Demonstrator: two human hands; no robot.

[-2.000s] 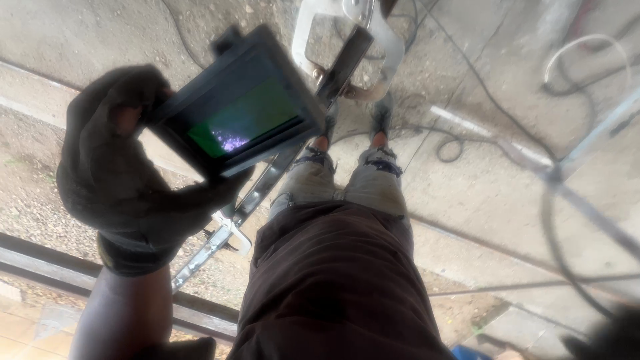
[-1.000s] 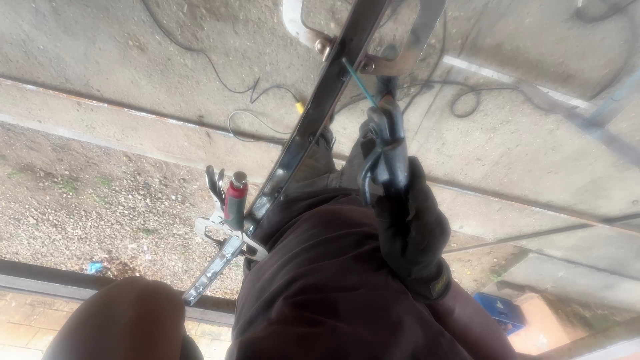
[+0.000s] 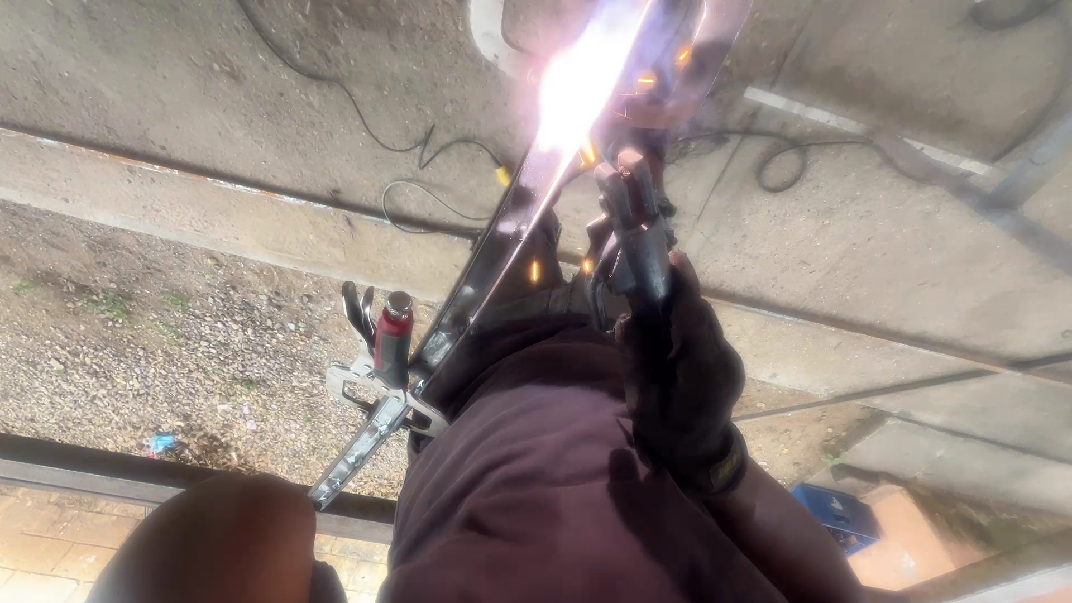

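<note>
My right hand (image 3: 687, 377), in a dark work glove, grips a welding electrode holder (image 3: 641, 243) below a steel bar (image 3: 494, 260) that runs diagonally upward. A white-violet welding arc (image 3: 578, 92) glares on the bar's upper part, hiding the metal and the electrode there, and orange sparks fly around it. Toward the bar's lower end, a clamp with a red and grey handle (image 3: 392, 339) is fastened on the metal. Of my left side only a bare, bent arm part (image 3: 218, 536) shows at the bottom left; the left hand is out of sight.
Black cables (image 3: 368, 126) lie on the concrete ground, one with a yellow connector (image 3: 502, 176). Gravel (image 3: 209, 352) spreads at the left, with a dark beam (image 3: 126, 465) below it. A blue box (image 3: 837, 511) stands at the lower right. A pale bar (image 3: 863, 126) lies at the upper right.
A bright arc and sparks have appeared at the steel bar, absent one second ago. Two seconds ago a gloved hand held up a dark-framed welding lens at the left; it is gone from view.
</note>
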